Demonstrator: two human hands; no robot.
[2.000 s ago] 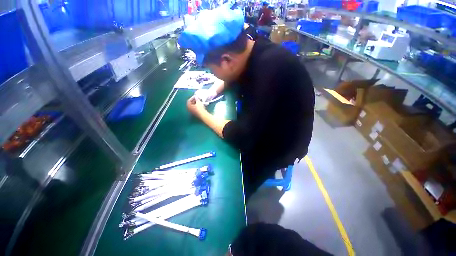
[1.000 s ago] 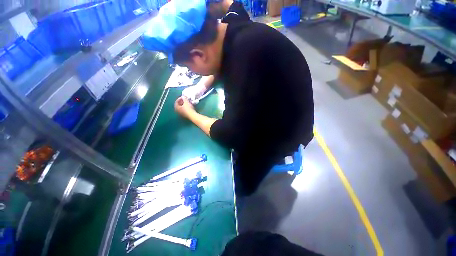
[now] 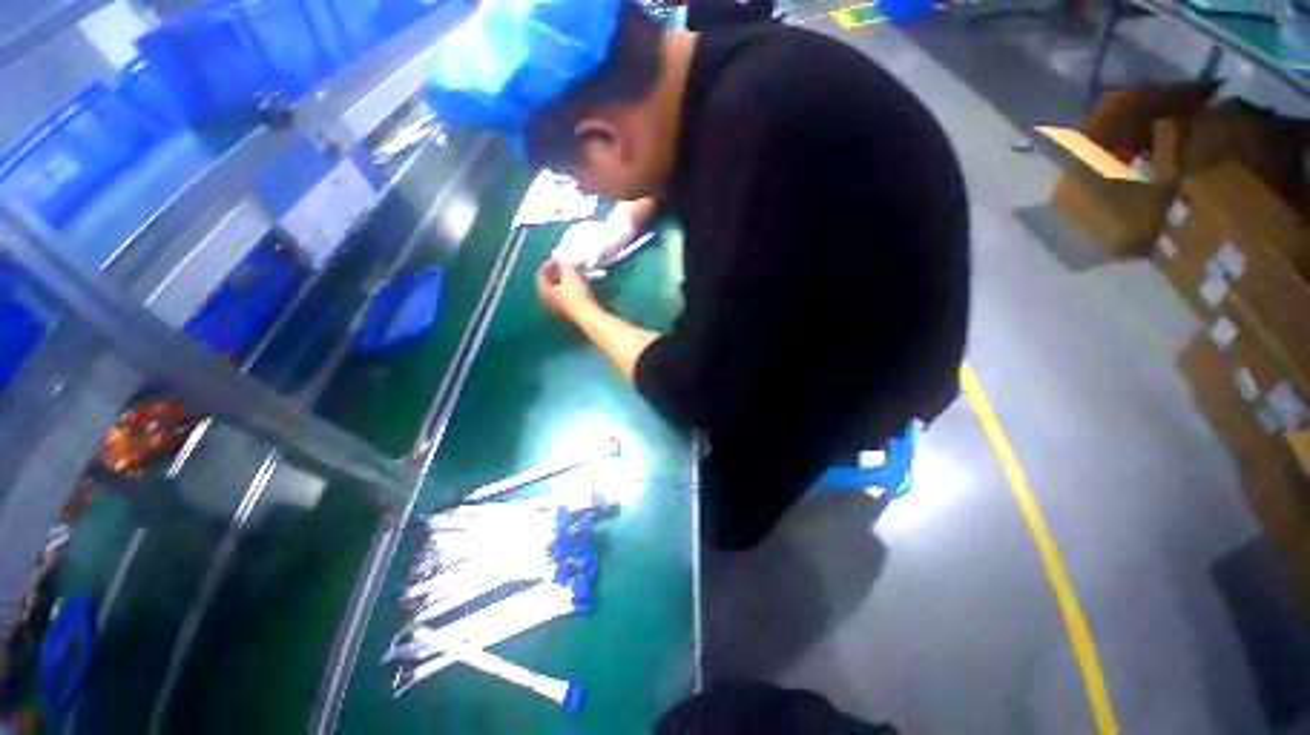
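Observation:
A loose fan of white-sleeved wire harnesses (image 3: 496,574) lies on the green bench in front of me. Their blue connectors (image 3: 575,557) point right, and dark wire ends point left towards the metal rail. One harness (image 3: 503,669) lies slantwise across the near side of the pile; another lies a little apart at its far side. Neither of my hands is in the picture. A dark rounded shape, perhaps my own clothing, shows at the bottom edge.
A person in a blue cap and black top (image 3: 826,244) leans over the bench ahead, hands at white material. A metal rail (image 3: 467,345) runs along the bench. A blue tray (image 3: 401,309) lies beyond it. Cardboard boxes (image 3: 1236,266) stand on the floor at right.
The view has swung: compared with one second ago, the pile, the other person and the boxes sit further right. A blue object has come into view at lower left. The pile looks unchanged.

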